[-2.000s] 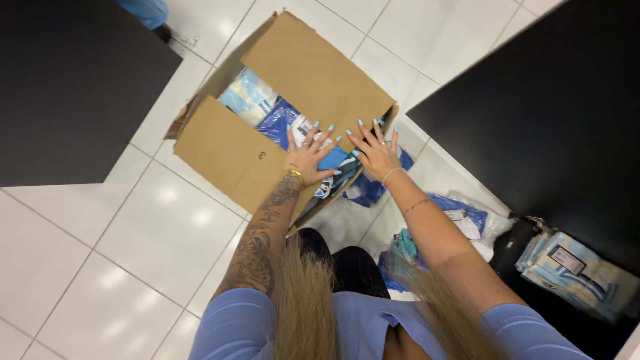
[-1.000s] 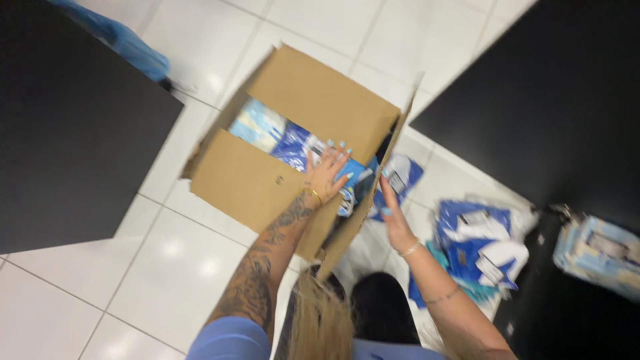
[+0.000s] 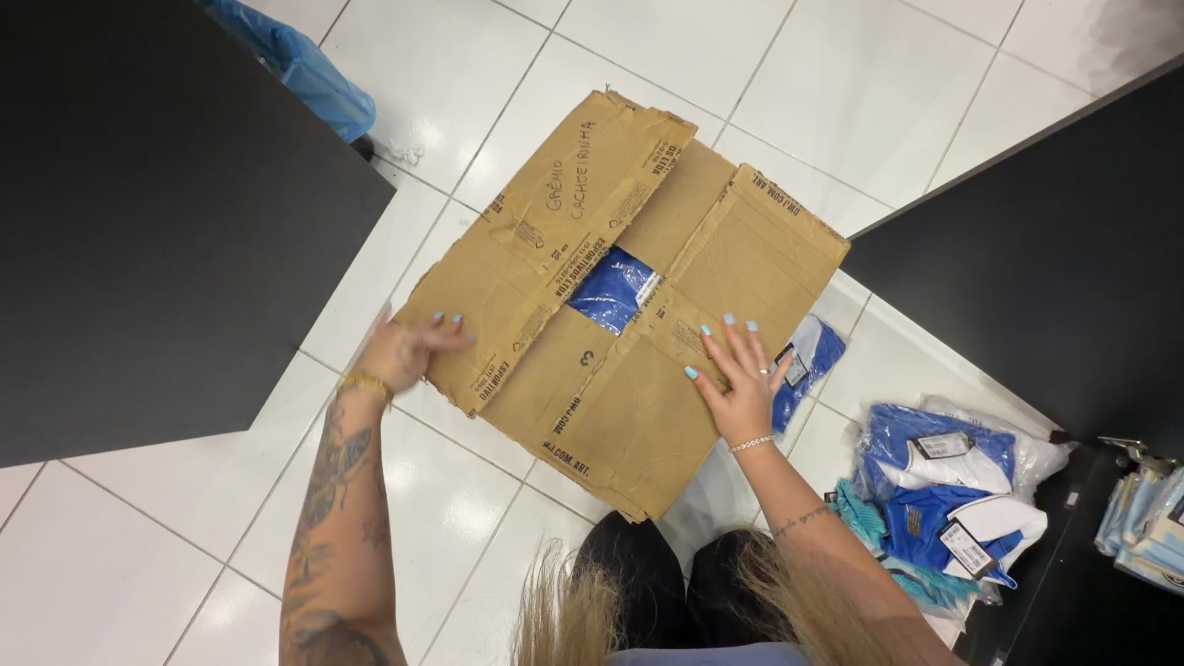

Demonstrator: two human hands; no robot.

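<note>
A cardboard box sits on the tiled floor with its flaps folded inward. Handwriting and print mark the cardboard. Through a small gap in the middle shows a blue item in clear plastic. My left hand, slightly blurred, is at the lower left edge of the left flap, fingers over the cardboard. On the right flap, near its outer edge, my right hand lies flat with fingers spread. A bagged blue and white garment lies on the floor beside the box, partly hidden by it.
Several bagged blue, white and teal garments lie at the lower right. Black furniture stands on the left and right. A blue plastic bag is at the upper left. Light blue packaged items sit at the right edge.
The box's long side flaps, not over the top before, now lie folded across it, covering most of the contents. My left hand has moved from the middle of the box to its left side.
</note>
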